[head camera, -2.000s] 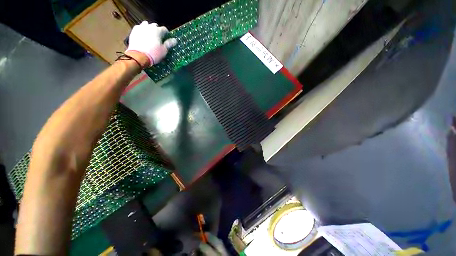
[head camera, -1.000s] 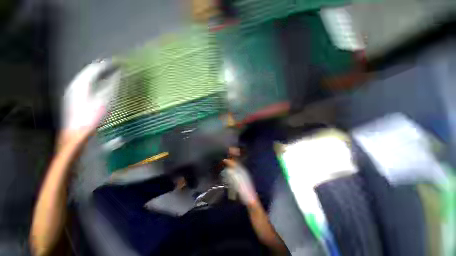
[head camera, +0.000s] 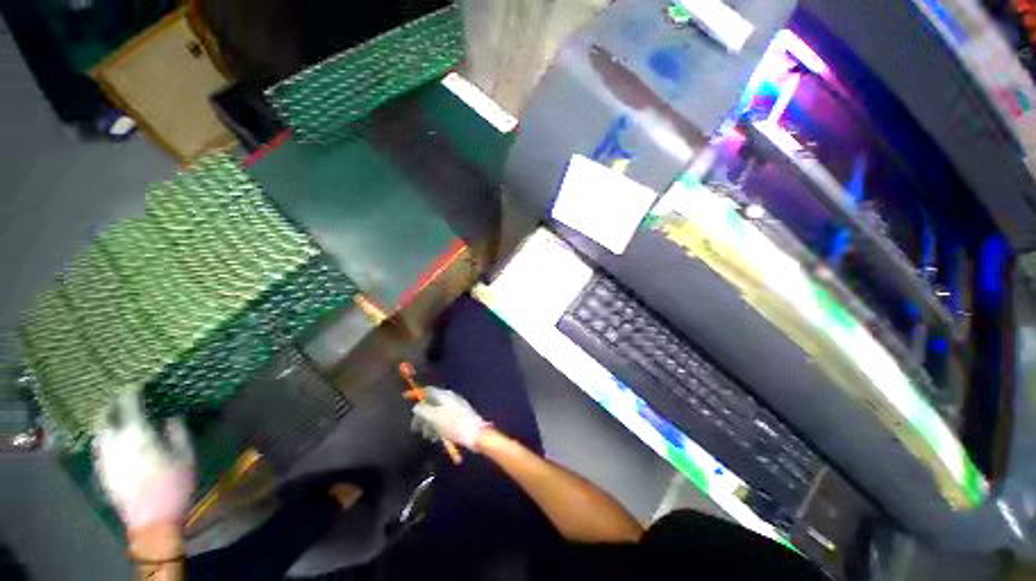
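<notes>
My left hand (head camera: 144, 465), in a white glove, is at the near left end of the PCB stack (head camera: 170, 278), a green block with yellowish-green ribbed edges; its fingertips overlap the stack, and whether they grip a board cannot be told. My right hand (head camera: 450, 418), gloved in white, holds a thin orange-handled tool (head camera: 408, 372) above my lap. A keyboard PCB (head camera: 369, 74) lies at the far end of the green-matted bench (head camera: 364, 216).
A black ribbed strip (head camera: 426, 165) crosses the bench. A black ribbed piece (head camera: 298, 397) is in front of the stack. At right are a computer keyboard (head camera: 693, 386), white paper (head camera: 602, 204) and a lit screen (head camera: 897, 238). A cardboard-coloured box (head camera: 159, 85) stands far left.
My left hand has moved from the far board to the near left end of the PCB stack. My view has shifted right, bringing the side desk in. The orange tool stays in my right hand.
</notes>
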